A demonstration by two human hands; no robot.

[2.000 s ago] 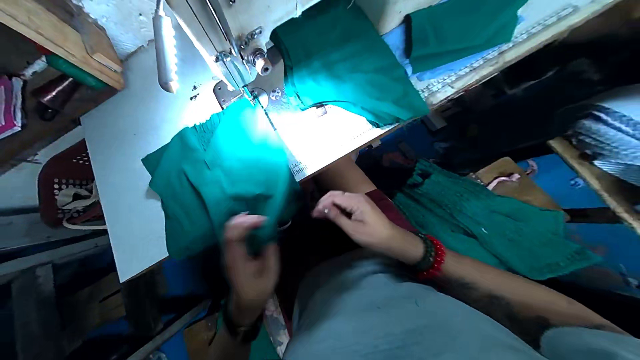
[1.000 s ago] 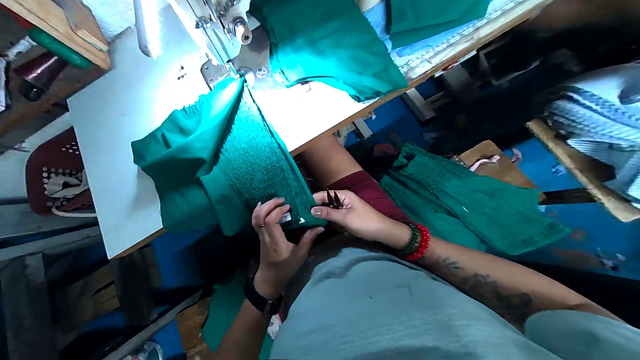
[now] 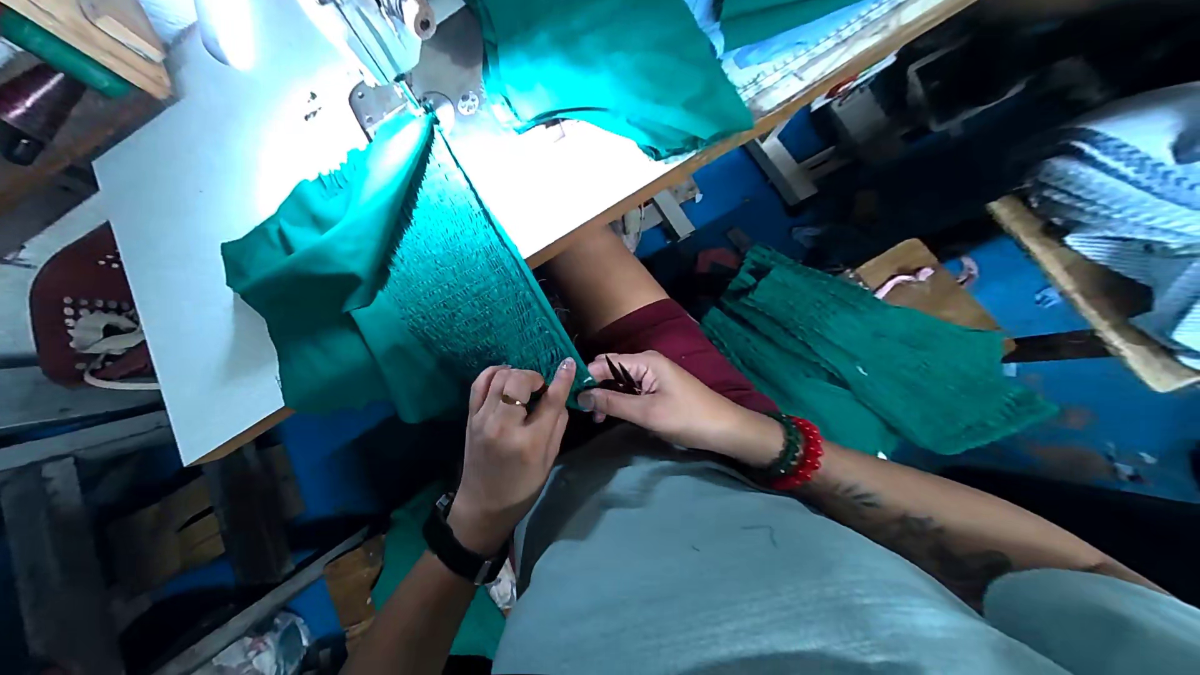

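A green piece of gathered fabric (image 3: 469, 281) stretches from under the sewing machine's needle area (image 3: 422, 105) down to my hands at the table's front edge. My left hand (image 3: 511, 422), with a ring and a black wristwatch, pinches the fabric's lower corner. Close on its right, my right hand (image 3: 656, 398) grips the same corner between thumb and finger and also holds small dark thread snips (image 3: 623, 375), their points upward. The snips' blades stand apart from the cloth's edge. Folds of the fabric hide part of my left fingertips.
More green cloth (image 3: 619, 66) lies on the white sewing table (image 3: 187, 281) right of the needle. Gathered green pieces (image 3: 872, 347) are heaped beyond my right forearm. Wooden shelf with thread cones (image 3: 42, 94) stands at upper left; a wooden board (image 3: 1087, 291) bears folded light cloth at far right.
Two seconds ago my hands were apart, with my left hand blurred; both have come together at the fabric's corner. The fabric, earlier bunched, is stretched out toward me.
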